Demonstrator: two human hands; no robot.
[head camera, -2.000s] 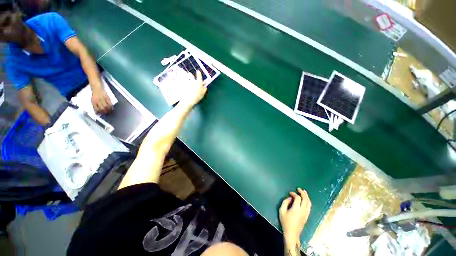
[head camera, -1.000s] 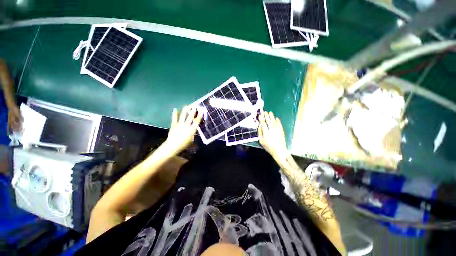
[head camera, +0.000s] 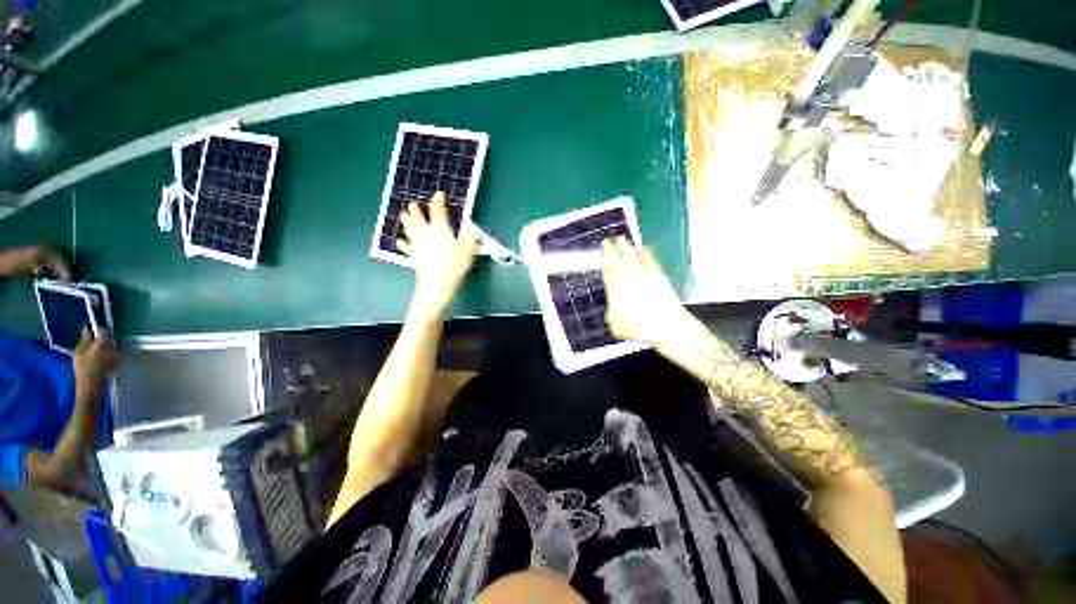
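A solar panel (head camera: 437, 162) lies face up on the green bench. My left hand (head camera: 439, 254) is on its lower right part, fingers spread over the dark cells; the thumb's hold is unclear. A second solar panel (head camera: 578, 295) is at the bench's front edge before my body, with a bright glare band across it. My right hand (head camera: 643, 295) holds its right side, fingers on the face; fingers under it are hidden. A white cable (head camera: 498, 249) shows between the two panels, beside my left hand.
Overlapping panels (head camera: 233, 198) with a coiled white cord lie further left. A glue board (head camera: 737, 153) on the right bears a grey glue gun (head camera: 832, 85) and crumpled white wad (head camera: 903, 177). A co-worker in blue (head camera: 41, 395) holds a panel at far left. A grey-white box (head camera: 177, 501) stands below.
The two overlapping panels before me are now apart, one moved left under my left hand. My right hand has moved onto the other panel's face. The view has shifted.
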